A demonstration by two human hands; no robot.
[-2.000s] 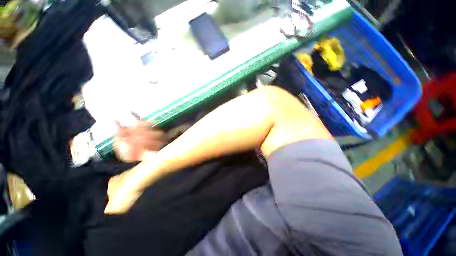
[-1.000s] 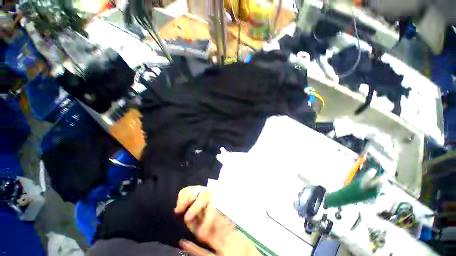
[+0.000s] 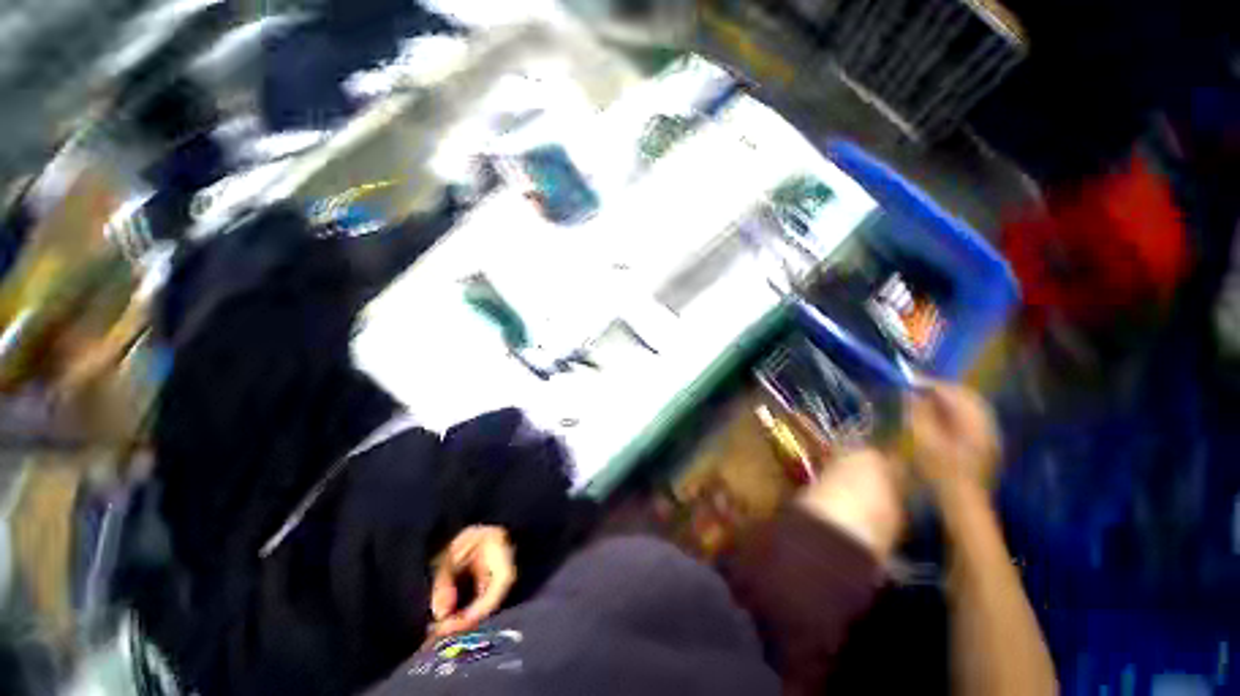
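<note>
The black garment (image 3: 259, 462) is heaped at the left and reaches over my lap, with a thin pale line across it. My left hand (image 3: 473, 578) is at the lower middle, over the black cloth, with its fingers curled; whether it grips the cloth is unclear. My right hand (image 3: 952, 428) is blurred at the right, by the near edge of the blue plastic basket (image 3: 986, 279); its fingers cannot be made out, nor whether it holds anything.
The white machine table (image 3: 435, 347) with its green edge (image 3: 632, 456) spans the middle, with blurred dark and green items on it. A red plastic bin (image 3: 1099, 252) is beyond the basket. A bare knee (image 3: 864, 496) is below the table edge. The whole view is smeared by motion.
The view has swung back from the garment pile, so the table, basket and red bin show again. My right hand is now out at the basket; my left hand is over the cloth near my lap.
</note>
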